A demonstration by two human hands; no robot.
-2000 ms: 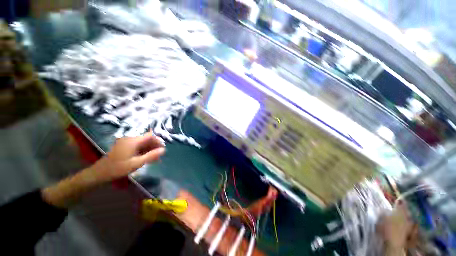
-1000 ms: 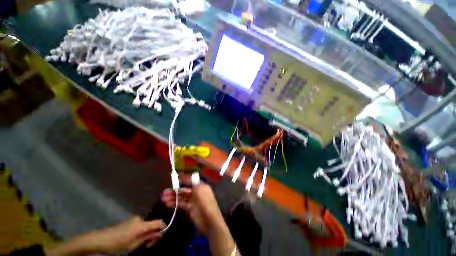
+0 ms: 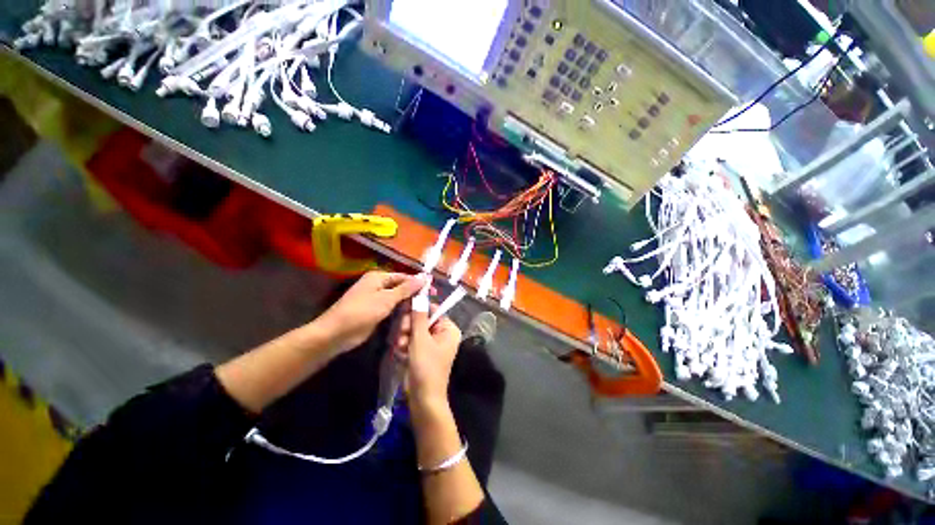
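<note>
My left hand (image 3: 367, 308) pinches the lower end of the leftmost white test lead (image 3: 441, 244), at the front edge of the orange strip (image 3: 559, 311). My right hand (image 3: 431, 354) is beside it, with white cable connectors (image 3: 421, 298) between its fingers, their tips at the left fingertips. Whether the plugs are mated is hidden by the fingers. The white cable assembly (image 3: 333, 458) hangs below my hands, with a thicker moulded piece, and curves left to a free end. The other white test leads (image 3: 490, 277) lie across the strip.
The tester (image 3: 584, 87) stands behind, with thin coloured wires (image 3: 513, 210) running towards the strip. A yellow clamp (image 3: 330, 241) and an orange clamp (image 3: 644, 374) hold the strip's ends. White cables lie in a left pile (image 3: 246, 62) and right bundle (image 3: 713, 287); small white parts (image 3: 892, 395) lie far right.
Both hands have moved up from below the bench edge to the leftmost test lead, bringing the white cable with them. The view has shifted, so the strip and tester appear larger and higher.
</note>
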